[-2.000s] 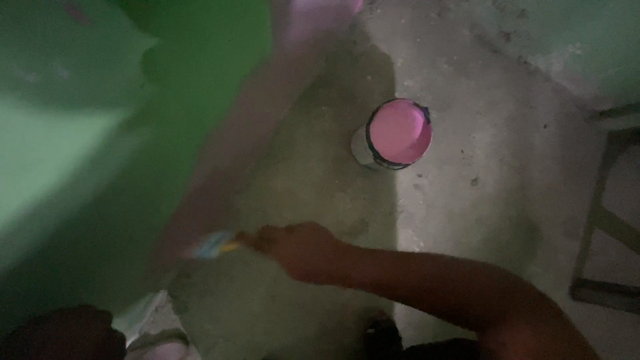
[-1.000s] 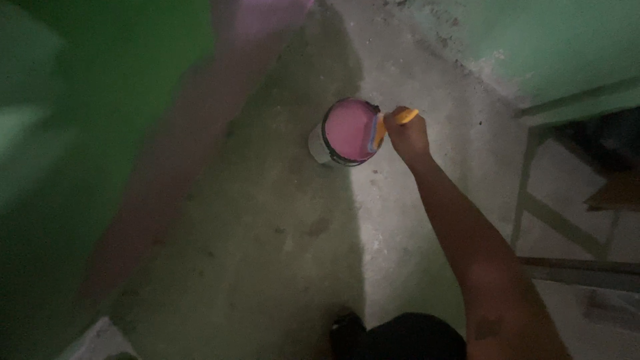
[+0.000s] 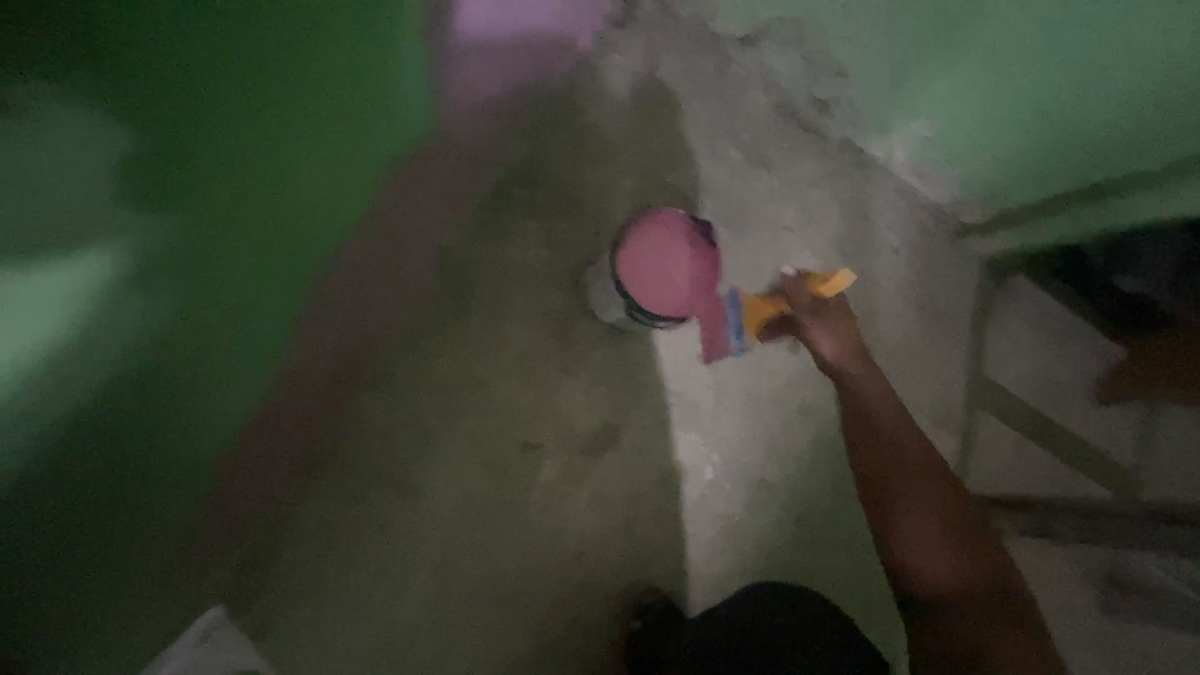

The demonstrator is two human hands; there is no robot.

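My right hand is closed around the yellow handle of a paintbrush. The brush's bristles are coated with pink paint and lie at the lower right rim of a bucket. That bucket stands on the floor and is filled with pink paint; a dark ring runs around its rim. Blur hides whether the bristles touch the rim. My left hand is out of the frame.
A green wall with a dull pink band along its base rises at left. The concrete floor carries a shadow edge. At right stand a pale green wall and a frame with a diagonal bar. Something whitish lies bottom left.
Two seconds ago the brush was at the pink band by the left wall. It then went to the bucket, and its bristles now show pink beside the rim.
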